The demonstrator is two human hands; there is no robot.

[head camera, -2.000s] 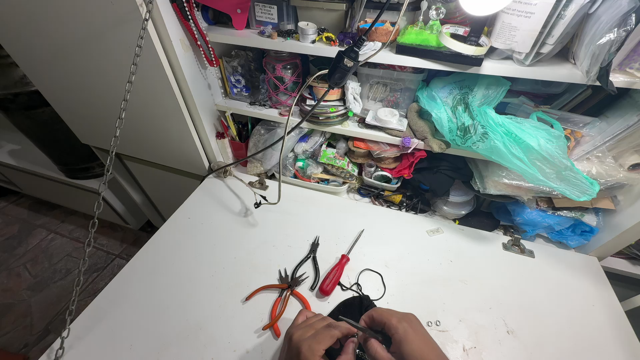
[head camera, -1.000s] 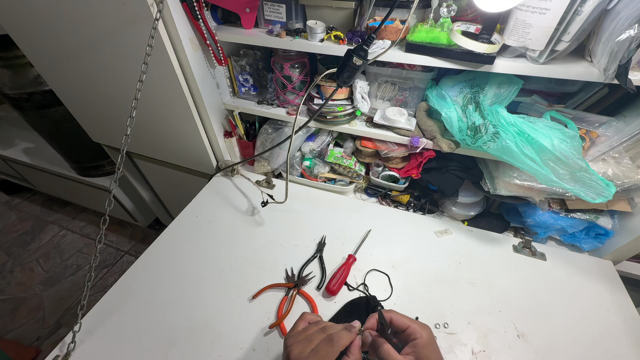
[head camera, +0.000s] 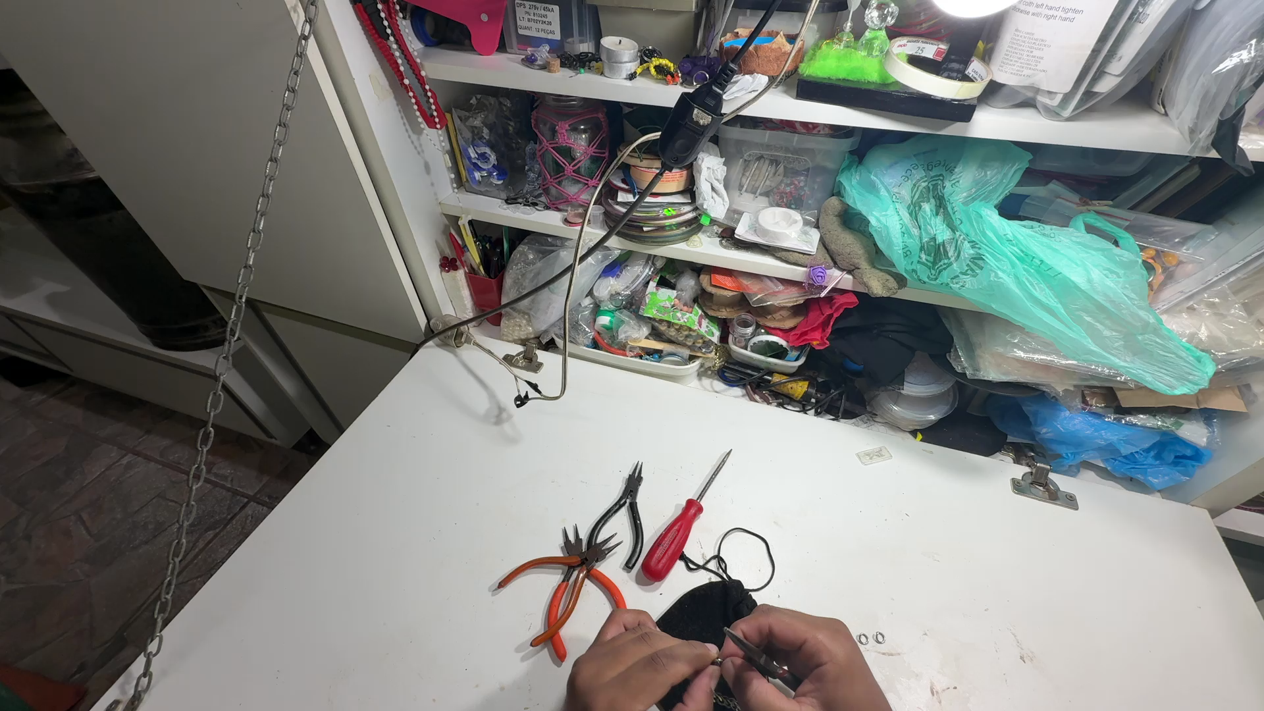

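At the bottom middle, my left hand [head camera: 642, 667] pinches a small metal piece, too small to name, between its fingertips. My right hand [head camera: 805, 657] grips a dark slim-tipped tool [head camera: 758, 656], perhaps pliers, with its tip close to the left fingertips. Under both hands lies a black drawstring pouch [head camera: 703, 614], its cord looped behind it; a bit of chain shows below the fingers. Beyond the hands rest a red-handled screwdriver [head camera: 671, 541], black-handled pliers [head camera: 622, 513] and orange-handled pliers [head camera: 583, 583] that overlap each other. Two small metal rings [head camera: 871, 639] lie right of my right hand.
A white fold-down table [head camera: 415, 533] carries the tools, with a hinge [head camera: 1044, 486] at its back right. A chain [head camera: 232, 326] hangs at left. A black cable [head camera: 592, 252] droops over the back edge. Crowded shelves [head camera: 770, 257] stand behind, holding a green plastic bag [head camera: 997, 227].
The dark tool in my right hand has changed its angle, and its tip now shows beside the left fingertips. The other tools lie where they were.
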